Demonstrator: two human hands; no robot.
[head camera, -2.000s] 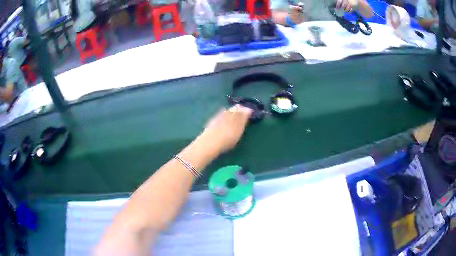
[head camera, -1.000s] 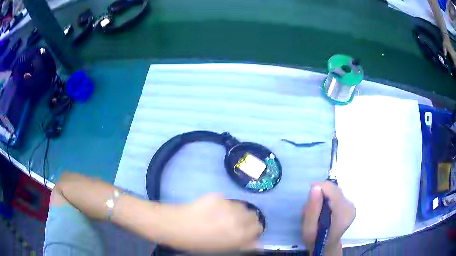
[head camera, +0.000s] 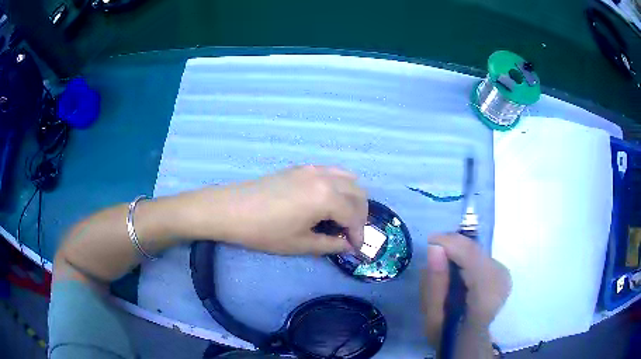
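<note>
Black headphones lie on the foam sheet (head camera: 316, 105), the headband (head camera: 205, 277) curving at the left. The open ear cup (head camera: 406, 235) shows a green circuit board (head camera: 393, 258) and a silver-white battery (head camera: 372, 242). My left hand (head camera: 309, 210) is over this cup's left side, fingertips pinched at its inner edge beside the battery; what they pinch is too small to tell. The other ear cup (head camera: 337, 328) lies nearer me, a thin wire across it. My right hand (head camera: 467, 280) holds the soldering iron (head camera: 457, 301) like a pen, its tip pointing away, right of the open cup, not touching it.
A solder wire spool (head camera: 504, 95) stands at the mat's far right. White paper (head camera: 552, 231) lies right of the foam, then a blue tray (head camera: 618, 280). A blue cap (head camera: 79, 104) and black cords (head camera: 48, 158) are at the left. More headphones (head camera: 611, 45) lie on the far belt.
My left hand has moved from the nearer ear cup up to the open cup. My right hand still holds the iron. The view has shifted slightly, and the nearer cup is now uncovered.
</note>
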